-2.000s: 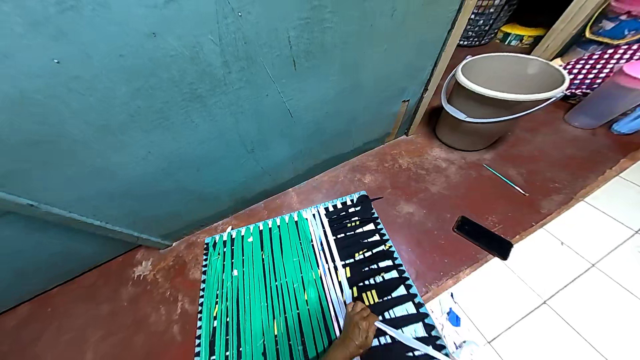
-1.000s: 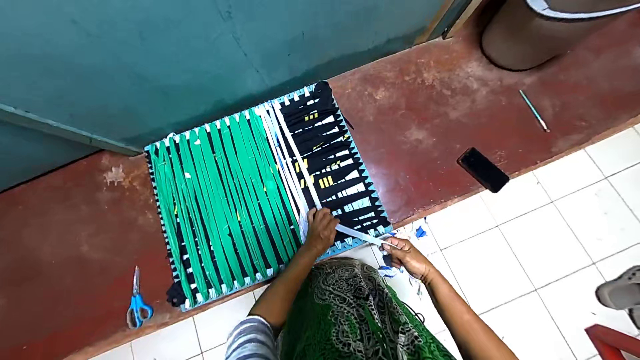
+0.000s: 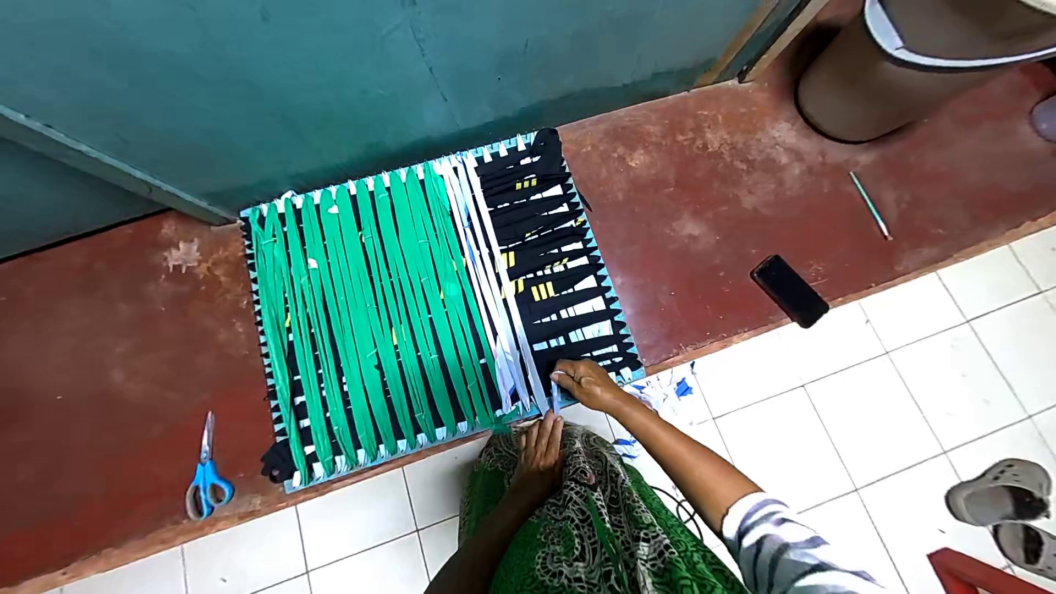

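A rectangular frame strung with fabric strips [image 3: 371, 313] lies on the red ledge. Green strips run across its left and middle part, white strips [image 3: 487, 280] lie beside them, and black strips [image 3: 561, 239] cross the right part. My right hand [image 3: 584, 383] is at the near edge by the black strips, pinching a white strip. My left hand [image 3: 540, 445] rests at the same edge just below, fingers together near the strip's lower part; whether it grips the strip is hard to see.
Blue-handled scissors [image 3: 208, 478] lie on the ledge at left. A black phone [image 3: 789, 290], a pencil [image 3: 870, 206] and a brown bucket [image 3: 874, 74] are at right. Fabric scraps [image 3: 672, 392] and grey clogs [image 3: 1000, 495] are on the white tiles. A teal wall [image 3: 330, 82] stands behind.
My right hand has moved left and up onto the frame's near edge. My left hand has come down from the strips to that edge. The white strip no longer stretches out to the right.
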